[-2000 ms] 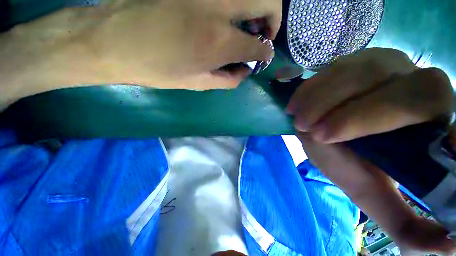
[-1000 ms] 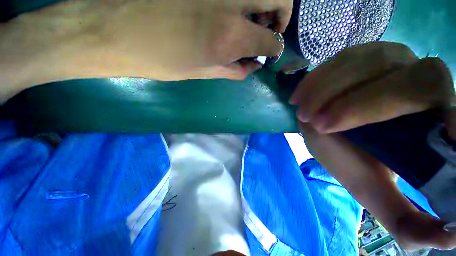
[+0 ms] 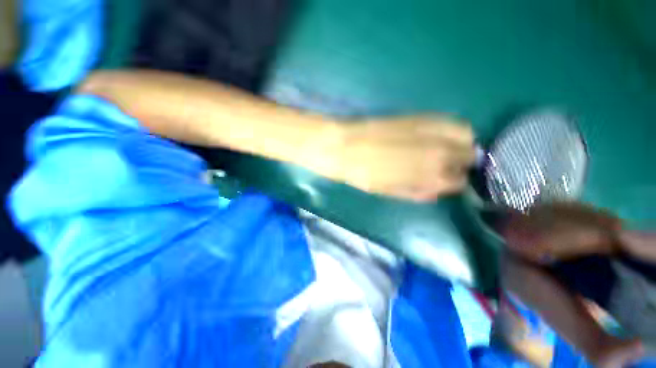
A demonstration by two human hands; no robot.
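The frame is blurred. My left hand (image 3: 410, 157) is closed over the green mat, left of the silvery disc. A small pale bit shows at its fingertips, too blurred to name. My right hand (image 3: 561, 233) is wrapped around the electric screwdriver (image 3: 586, 277), which has a dark grip and a grey body at the right edge. Its tip is hidden or blurred near the disc's lower left. The round silver-grey screw plate (image 3: 536, 162) lies on the mat, between and just above my hands.
The green bench mat (image 3: 403, 57) spans the top. A long dark tray-like shape (image 3: 208, 43) lies beyond my left forearm. A crumpled light blue cloth (image 3: 61, 43) is at the upper left. My blue smock and pale shirt fill the bottom.
The view has swung and pulled back, so my left forearm and sleeve, the dark shape and the blue cloth now show. The disc appears lower. My right hand still holds the screwdriver.
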